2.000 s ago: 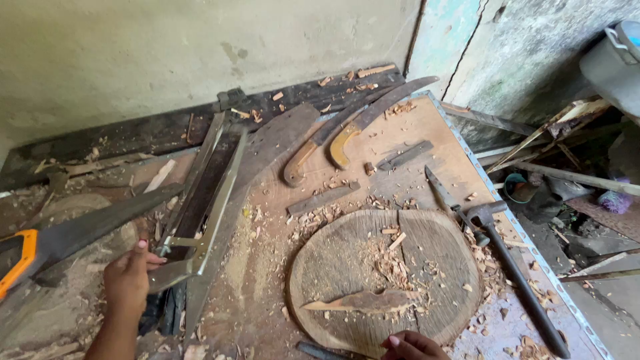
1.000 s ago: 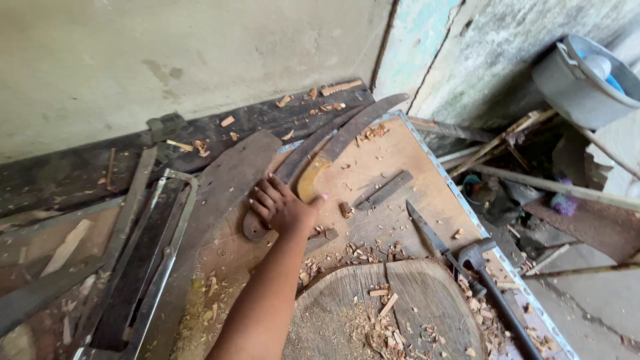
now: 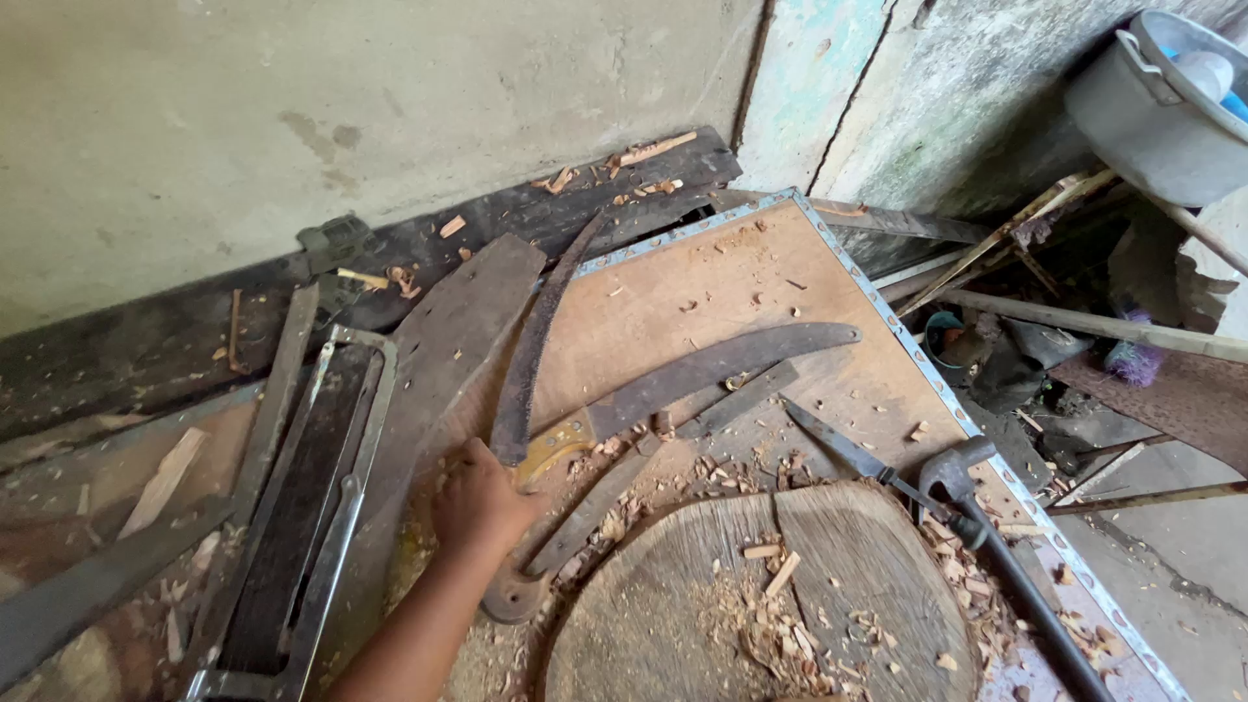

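My left hand [image 3: 483,499] is closed around the covered handle area of a dark curved pruning saw [image 3: 536,361], its toothed blade pointing up and away. Close by the thumb is the yellowish wooden handle [image 3: 554,447] of a second curved saw, whose blade [image 3: 721,369] lies to the right. A rounded brown handle end [image 3: 514,595] shows below the hand; which saw it belongs to is unclear. A flat dark strip [image 3: 600,507] and a grey flat bar [image 3: 741,398] lie near the saws. My right hand is out of view.
A round wood block [image 3: 673,604] bears shavings. Right of it lie a knife [image 3: 834,439] and a hammer [image 3: 1014,565]. A hacksaw frame [image 3: 356,487] and a grey board [image 3: 458,322] are at left. A metal pot [image 3: 1146,127] stands beyond the metal-edged table [image 3: 902,336].
My left hand has moved from beside the hacksaw frame to the curved saws. The two saw blades, earlier nearly side by side, now point apart. My right hand has left the view.
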